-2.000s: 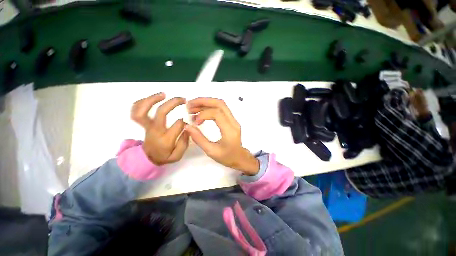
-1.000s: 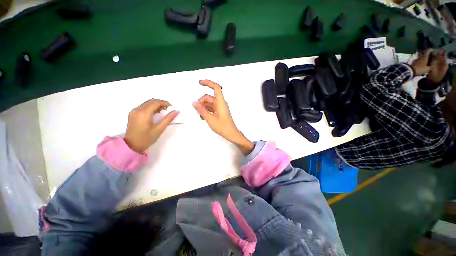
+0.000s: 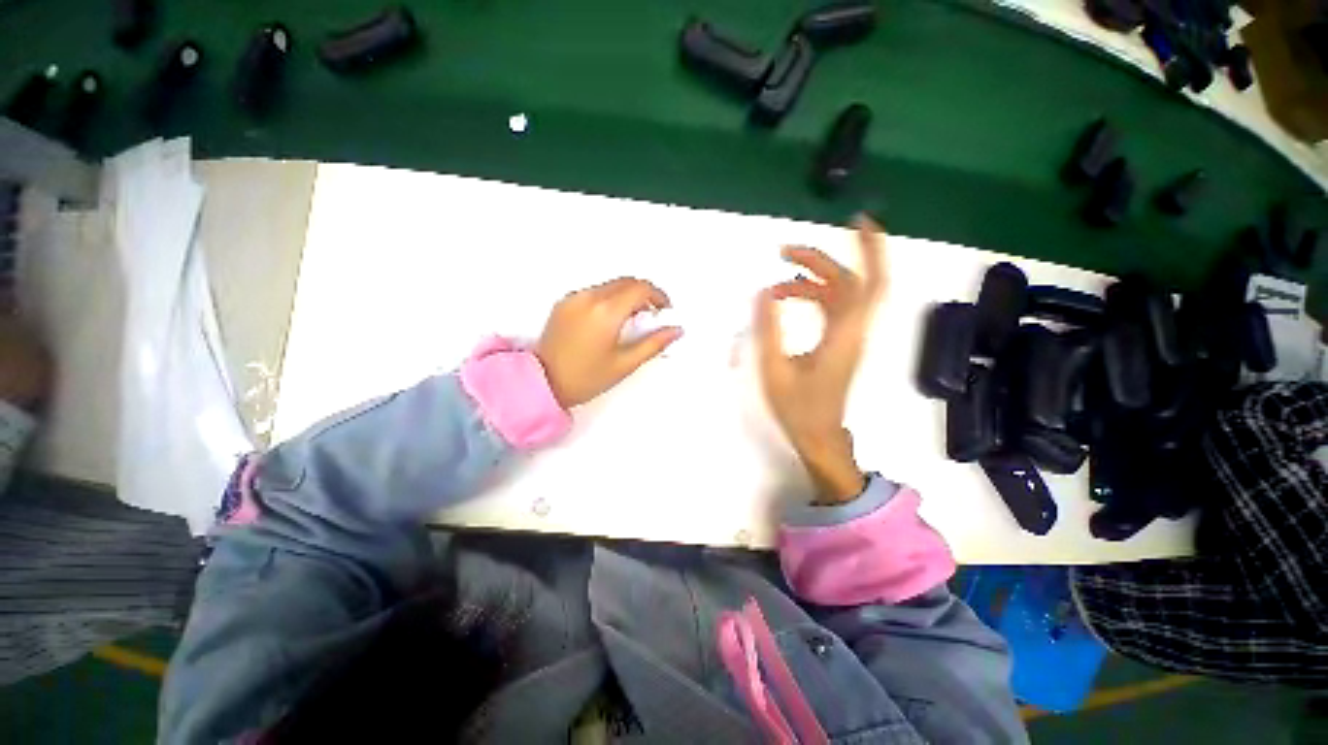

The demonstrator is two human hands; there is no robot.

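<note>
My left hand is over the white worktop, its thumb and fingers around a small white piece. The piece is pale against the table and its shape is unclear. My right hand is raised to the right of it, apart from the left, with thumb and index finger curled towards each other and the other fingers lifted. I cannot tell if a tiny piece is at its fingertips. A small white round dot lies on the green belt.
A heap of black devices covers the worktop's right end. More black units are spaced along the belt. Long white sheets lie at left. A person in a checked sleeve sits at right; another person's striped clothing shows at left.
My hands, together two seconds ago, are now apart. The long white strip that overlapped the belt's near edge no longer shows. The camera view has swung about, shifting the scene.
</note>
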